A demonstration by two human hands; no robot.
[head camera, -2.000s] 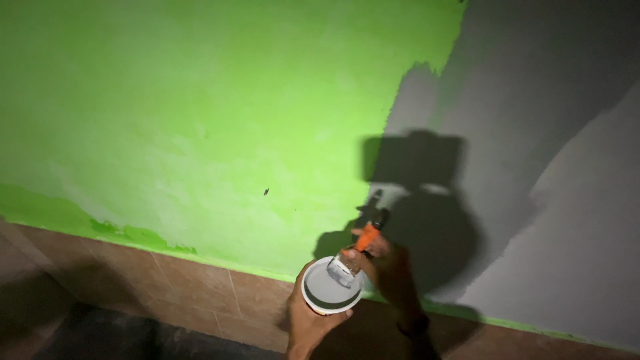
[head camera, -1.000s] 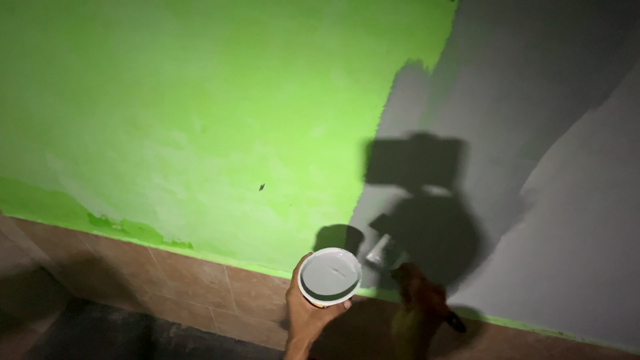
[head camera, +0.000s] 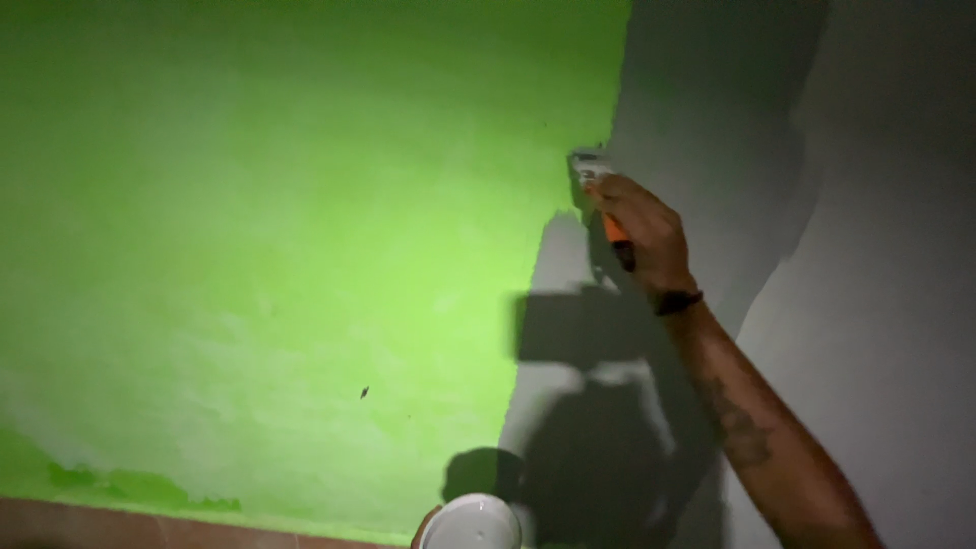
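Note:
A paintbrush [head camera: 614, 229] with an orange and black handle is gripped in my right hand [head camera: 648, 232], its bristles against the wall where the green paint meets the grey. A dark band circles my right wrist. At the bottom edge of the view, my left hand [head camera: 425, 526] holds a round white tub of grey paint [head camera: 473, 524]; only the fingers at its left side show. The wall is green [head camera: 305, 229] on the left and grey [head camera: 862, 305] on the right, with an uneven boundary between them.
Brown tiles [head camera: 152, 526] run along the lower part of the wall at bottom left. A small dark mark [head camera: 364, 392] is on the green paint. Shadows of my head, arm and tub fall across the boundary and the grey area.
My right hand and the brush were over the tub two seconds ago, then low beside it, and are now high on the wall. The view has shifted upward.

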